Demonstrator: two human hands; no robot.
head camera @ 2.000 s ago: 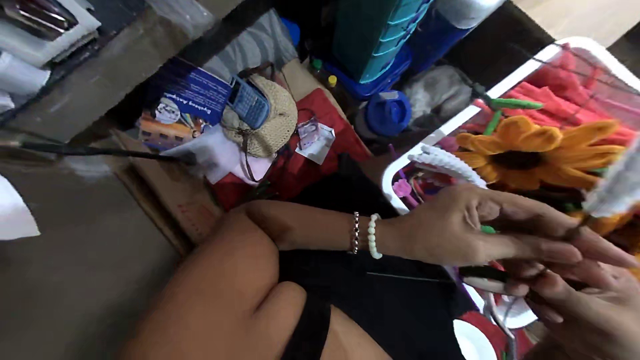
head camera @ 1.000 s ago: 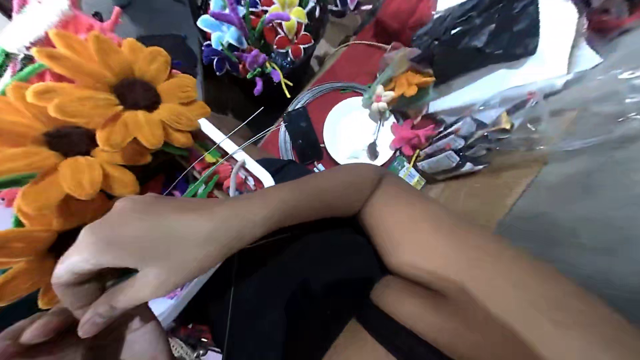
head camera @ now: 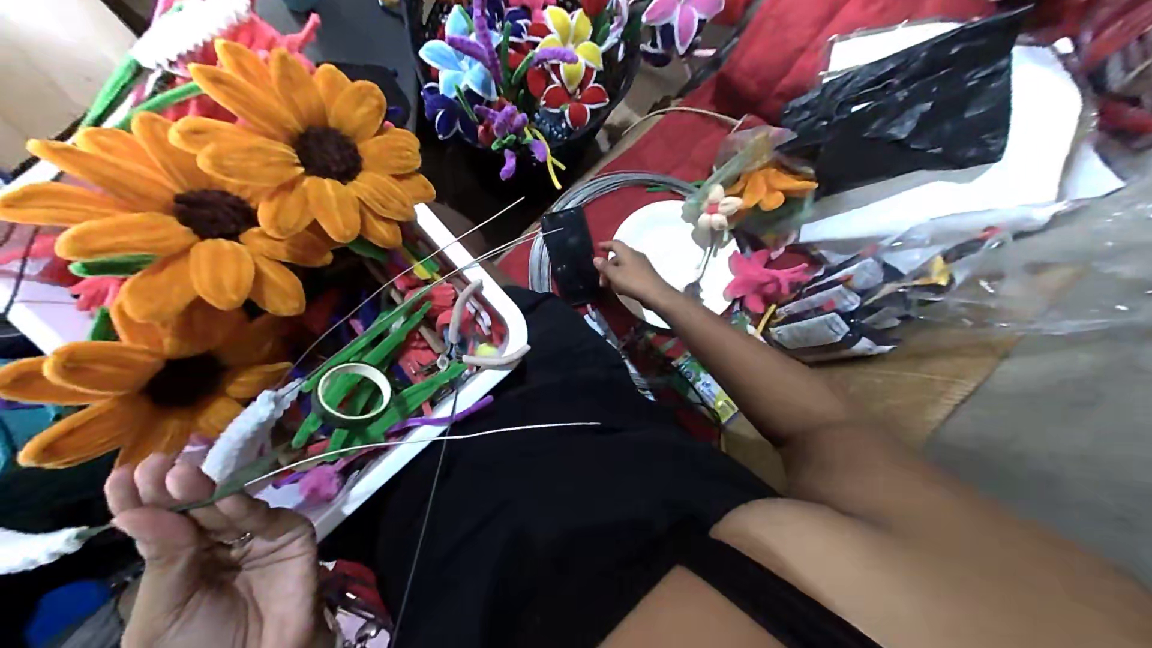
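Note:
My left hand (head camera: 220, 549), palm up at the lower left, holds a green-wrapped wire stem (head camera: 256, 477) between thumb and fingers. White fuzzy chenille pieces (head camera: 245, 434) are near its fingers, and a bare wire runs rightward. Reaching across the middle, my right hand (head camera: 628, 272) has its fingers at the right edge of a black phone-like object (head camera: 569, 255); whether it touches is unclear. That object lies over a coil of wire (head camera: 612, 183), beside a white round plate (head camera: 664, 241). Large orange chenille flowers (head camera: 216, 213) with dark centers stand above my left hand.
A white plastic basket (head camera: 513, 315) holds green chenille stems (head camera: 396, 351) and a tape roll (head camera: 354, 392). Colorful chenille flowers (head camera: 567, 45) fill a dark container at the top. Right of the plate are a pink flower (head camera: 760, 277), plastic-wrapped packets (head camera: 823, 306) and black plastic (head camera: 909, 112).
My hands, close together a second ago, are now apart; my right hand has moved to the black object beside the plate. The view has swung strongly over the two seconds.

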